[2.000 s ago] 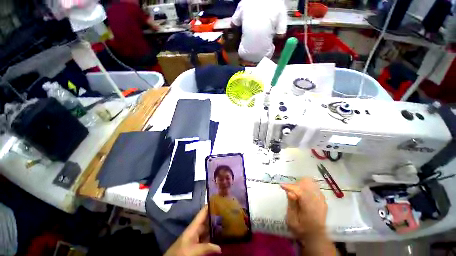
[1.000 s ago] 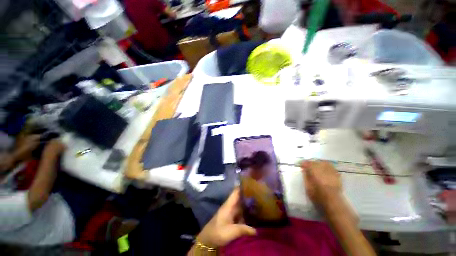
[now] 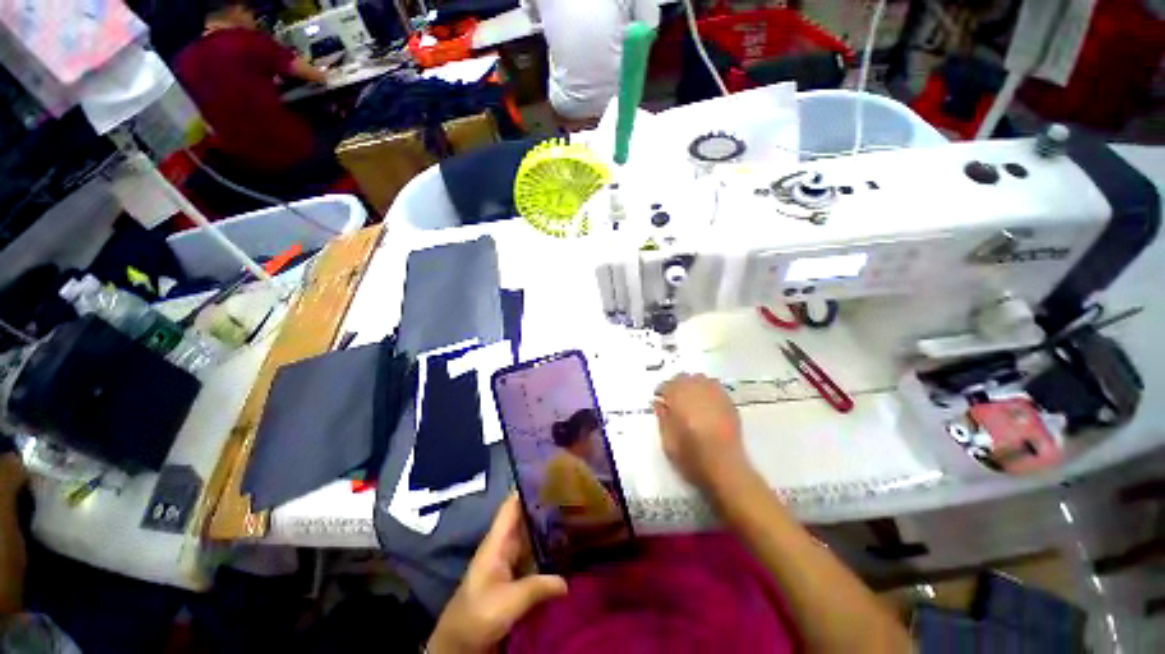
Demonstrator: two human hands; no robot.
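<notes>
My left hand (image 3: 492, 590) holds a smartphone (image 3: 562, 466) upright at the lower middle; its screen shows a person in yellow. My right hand (image 3: 700, 432) rests on the white sewing table (image 3: 818, 466) just right of the phone, below the needle area, with its fingers curled; whether anything is under the fingers cannot be seen. The white sewing machine (image 3: 882, 236) stands behind it. Dark grey cut panels (image 3: 319, 415) and white-edged dark pieces (image 3: 447, 422) lie left of the phone. Red-handled thread snips (image 3: 818, 378) lie right of my right hand.
Scissors (image 3: 800, 314) lie under the machine arm. A yellow-green fan (image 3: 560, 188) and a green-handled tool (image 3: 631, 92) stand behind. A notions tray (image 3: 1016, 432) is at the right. A black item (image 3: 102, 394) lies at the left. People sit at the back; an arm shows at the left edge.
The view swung left and then back. The person on the phone screen has turned sideways. My right hand has moved closer to the needle area and the phone. My left hand still holds the phone.
</notes>
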